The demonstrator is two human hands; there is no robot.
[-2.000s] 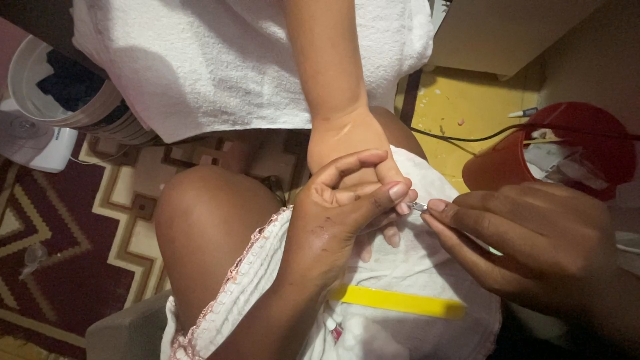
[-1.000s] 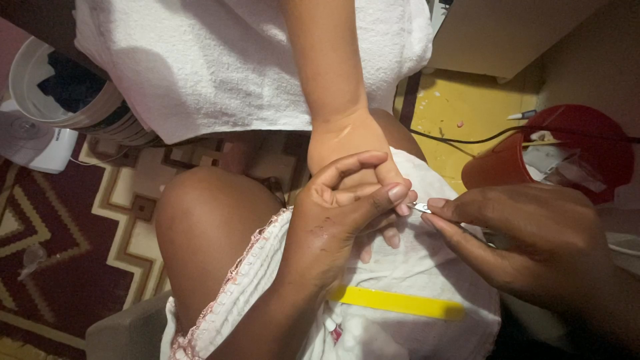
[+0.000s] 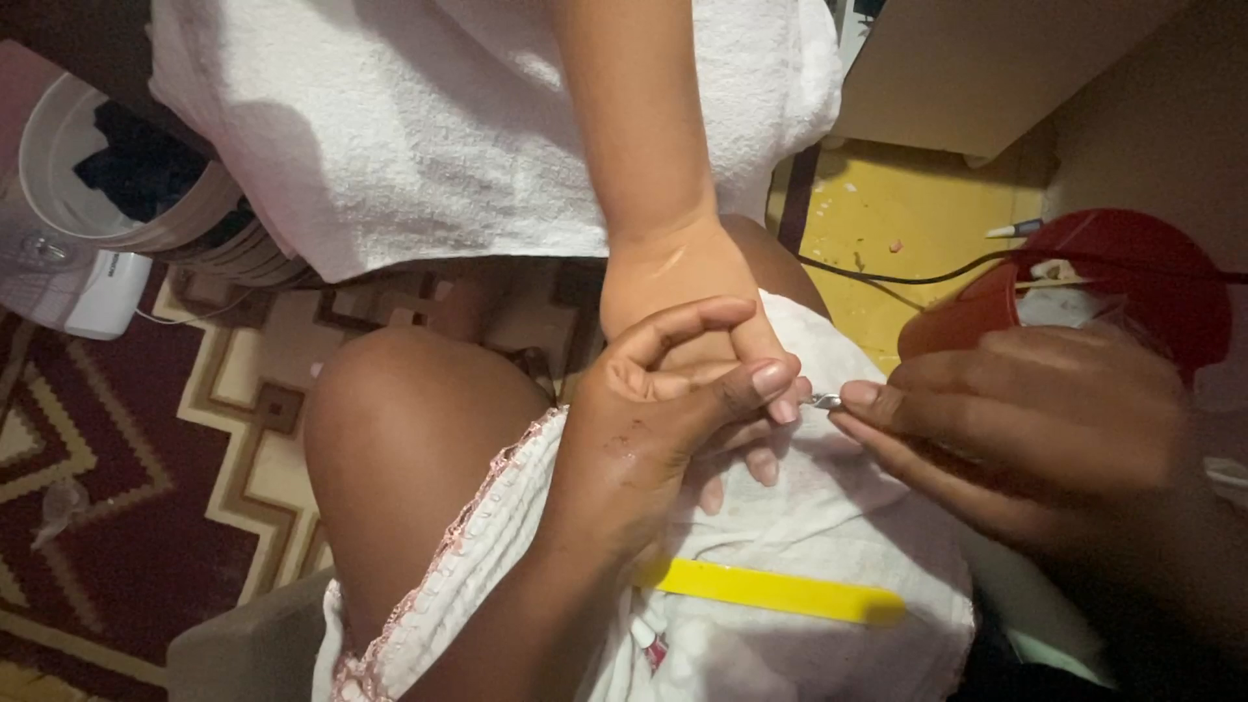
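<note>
My left hand (image 3: 663, 400) is closed around the fingers of another person's hand (image 3: 682, 278), which lies palm up and reaches in from the top. Between the thumb and fingers of my right hand (image 3: 1024, 419) is a small metal tool (image 3: 827, 401), mostly hidden; its tip is at one of the held fingertips. Whether it touches the nail cannot be told. A yellow nail file (image 3: 780, 590) lies below the hands on a white cloth (image 3: 838, 507) with pink trim, spread over my lap. Beside the file's left end is a small white and pink item (image 3: 647, 642).
A white towel (image 3: 439, 146) covers the other person's lap. At the right stands a red bin (image 3: 960, 317) with waste inside, a black cable (image 3: 907, 281) crossing it. White buckets (image 3: 58, 185) with dark cloth and a white device (image 3: 119, 292) are at the left, above a patterned rug (image 3: 127, 439).
</note>
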